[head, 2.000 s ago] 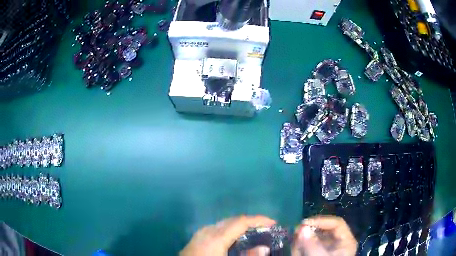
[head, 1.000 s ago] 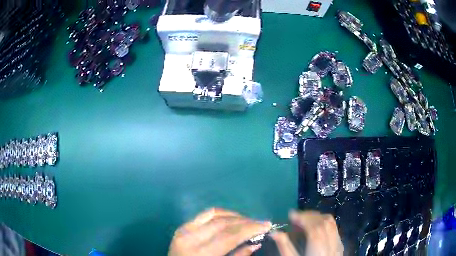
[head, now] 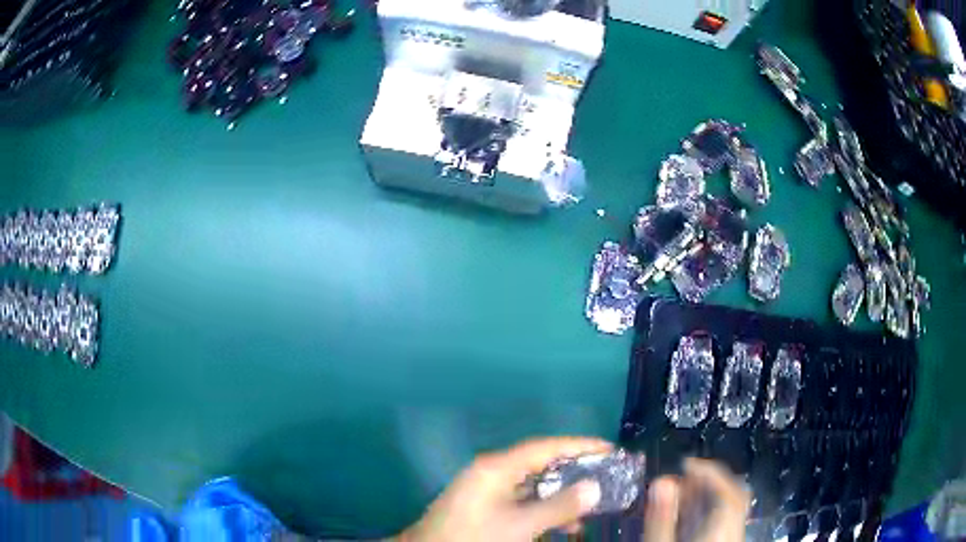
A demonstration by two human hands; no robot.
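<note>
My left hand is at the bottom centre and grips a silvery-grey oblong circuit-board module between thumb and fingers. My right hand is blurred, just right of the module, over the left part of the black blister tray. Its fingers are bent; whether they hold a small part cannot be told. Three modules sit side by side in the tray's upper row, the leftmost one nearest the tray's left edge. The tray's lower part is partly hidden by my right hand.
A white screw feeder stands at the back centre, a clear crumpled piece at its corner. Loose modules lie behind the tray, more farther right. Dark round components are heaped back left. Board strips lie at left.
The camera view has tilted and shifted. The module in my left hand now shows its broad face, where it was edge-on a second ago. My right hand has moved a little right and down.
</note>
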